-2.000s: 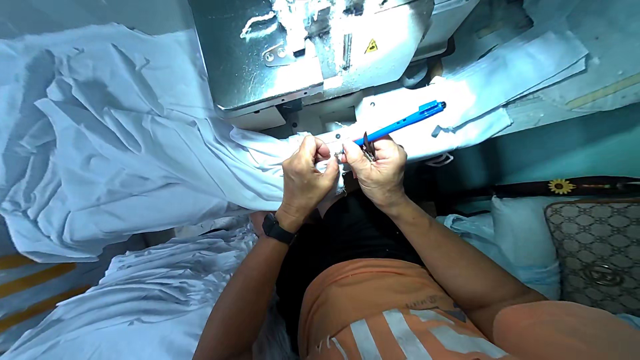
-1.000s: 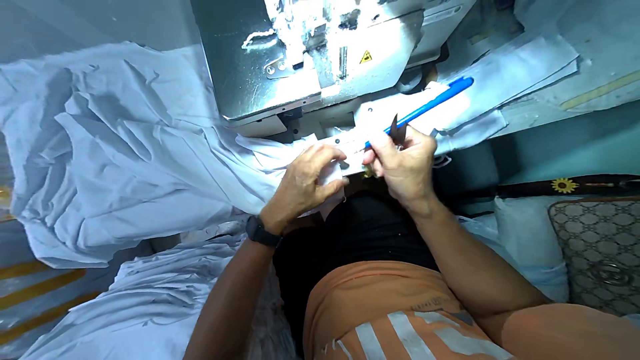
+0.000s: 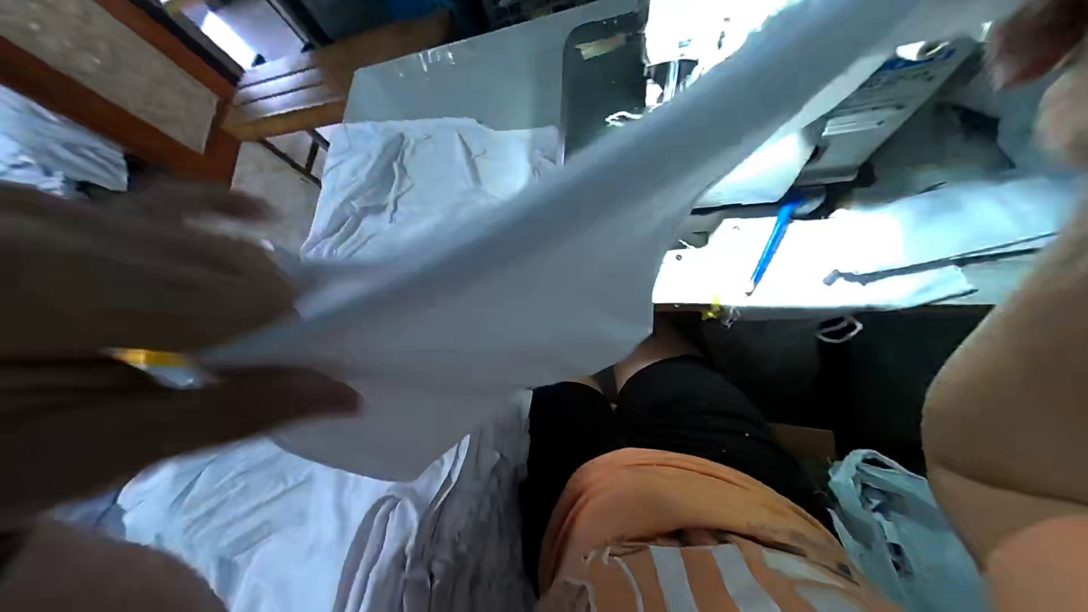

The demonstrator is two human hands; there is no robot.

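A piece of white fabric (image 3: 510,289) is stretched diagonally across the view, raised above my lap. At its lower left end my left hand (image 3: 170,331), large and blurred, grips it between thumb and fingers. My right hand (image 3: 1041,76) is at the top right edge by the fabric's other end; it is blurred and partly cut off, so its grip cannot be made out. The blue pen (image 3: 772,246) lies on white cloth at the table edge, touched by neither hand.
Behind the fabric stands a lit sewing machine (image 3: 858,119). More white cloth (image 3: 408,183) lies on the table, and a pile of it (image 3: 280,527) is at my lower left. A wooden bench (image 3: 280,93) is at upper left, a pale plastic bag (image 3: 909,527) at lower right.
The blue pen has left my right hand and lies on the cloth. Both hands have moved far apart and up close to the camera, with fabric raised between them. The view has shifted.
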